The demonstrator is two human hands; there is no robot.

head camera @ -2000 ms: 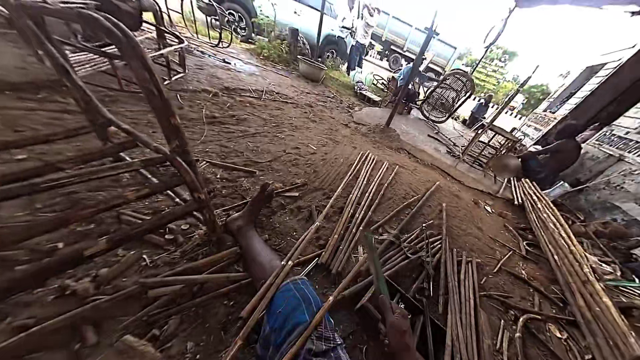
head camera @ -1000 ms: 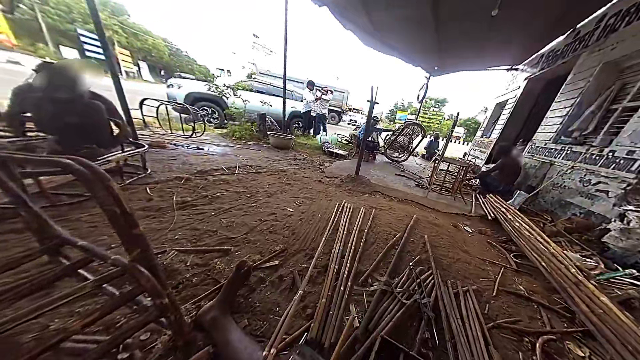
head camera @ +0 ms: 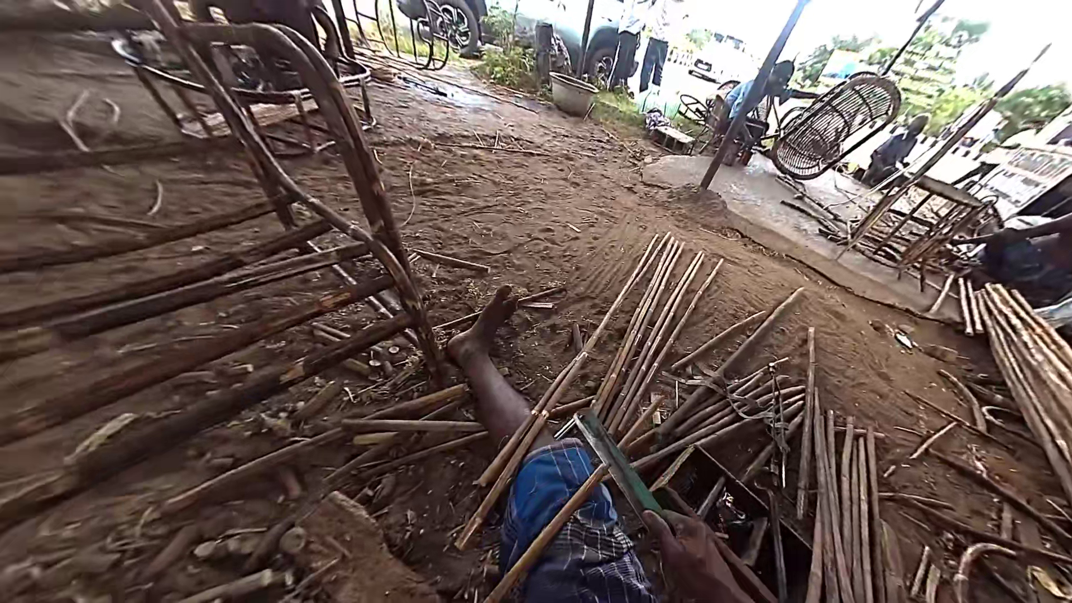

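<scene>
My right hand (head camera: 699, 557), at the lower edge, is closed around the green end of a long flat-bladed hand tool (head camera: 618, 465), perhaps a knife or a saw. Its blade points up and left, crossing a cane pole (head camera: 559, 519) that slants over my lap. Two or more thin cane poles (head camera: 536, 427) lean over my leg beside the checked blue cloth (head camera: 569, 519). My left hand does not show. Ahead of my knee, several straight canes (head camera: 657, 322) lie in a fan on the soil.
A cane furniture frame (head camera: 368, 167) stands close on the left. Cut sticks (head camera: 402, 425) litter the ground. At right are a dark open box (head camera: 754, 511), upright-leaning canes (head camera: 846, 494) and a long pole bundle (head camera: 1030, 360). People, a post (head camera: 745, 109) and a round woven seat (head camera: 837, 126) stand farther off.
The view has tilted back down from the raised view of one second ago. My right hand and the bladed tool, out of sight then, show again at the bottom.
</scene>
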